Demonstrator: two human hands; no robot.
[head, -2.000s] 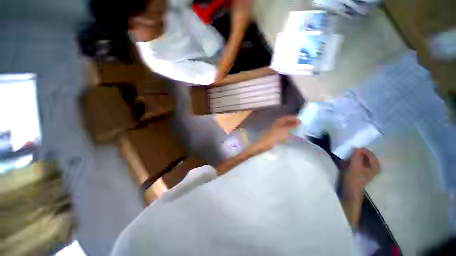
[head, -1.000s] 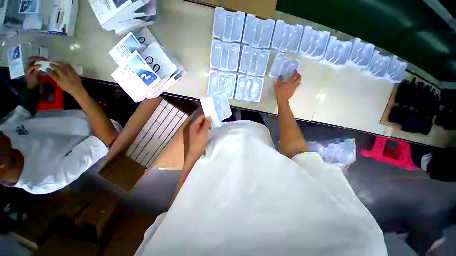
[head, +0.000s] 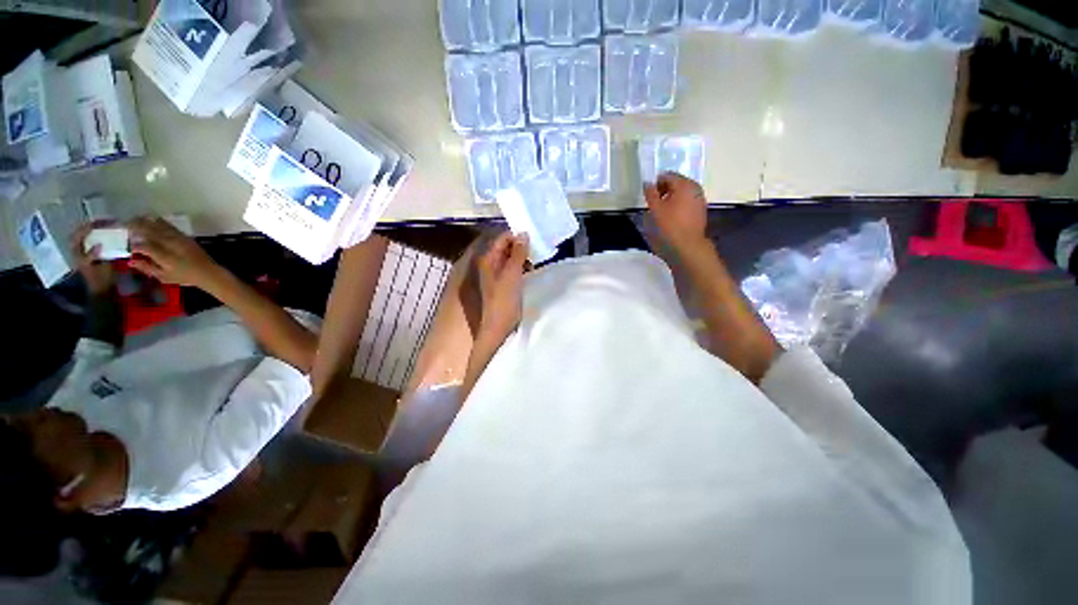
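My left hand (head: 501, 267) holds a frosted clear tray or nested tray stack (head: 540, 213), tilted, at the bench's front edge. My right hand (head: 676, 208) grips the near edge of another clear tray (head: 674, 155) at the bench's front, right of the short front row. Empty clear trays (head: 565, 84), each with two long cavities, lie in rows beyond my hands. Whether the tray in my right hand touches the bench is unclear.
A person in a white shirt (head: 201, 390) sits at left, holding a small white item. White-and-blue boxes (head: 313, 195) are piled at back left. An open carton (head: 355, 412) with white box edges stands below. Black units (head: 1026, 109), a pink stool (head: 975, 233) and a plastic bag (head: 822, 284) are at right.
A tray now lies in the second row where my right hand was. My right hand has come nearer the front edge with another tray. My left hand still holds its tray or stack.
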